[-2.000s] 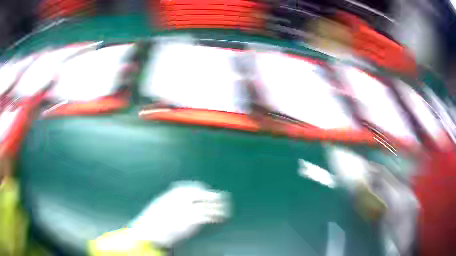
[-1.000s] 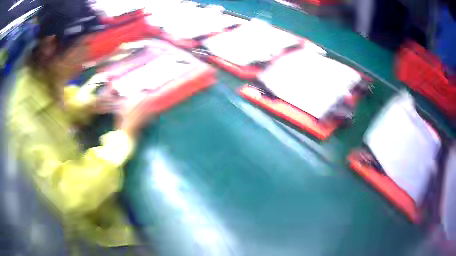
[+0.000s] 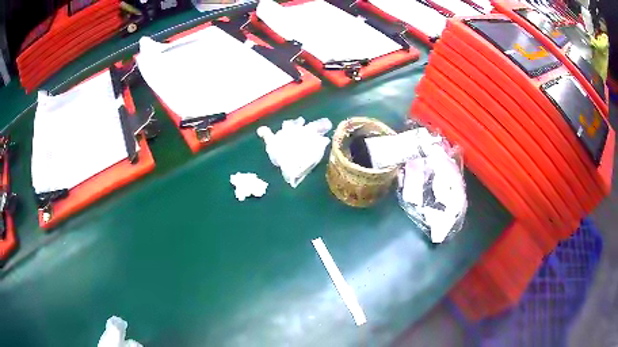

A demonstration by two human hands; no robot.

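Note:
A slim pale strip (image 3: 339, 281), perhaps the metal tool, lies slanting on the green mat. Behind it stands a brown tape roll (image 3: 361, 193) used as a holder, with dark and white items inside. A clear crumpled plastic bag (image 3: 437, 196) with pale contents touches its right side. White crumpled scraps (image 3: 296, 149) and a smaller white lump (image 3: 249, 185) lie to its left. At the bottom left edge a small white shape, probably the fingertips of my gloved left hand (image 3: 116, 333), is cut off; what it holds is hidden. My right hand is out of the picture.
Red foam trays (image 3: 268, 101) with white-covered clamped panels (image 3: 213, 71) and black binder clips line the back and left. A tall stack of red trays (image 3: 484, 129) with display panels (image 3: 515, 47) on top stands at right. A blue crate (image 3: 566, 278) is below it.
The view has swung right, from the person in yellow and the clamped panels to the roll, bag and tray stack. The white glove over the mat two seconds ago is now mostly out of view.

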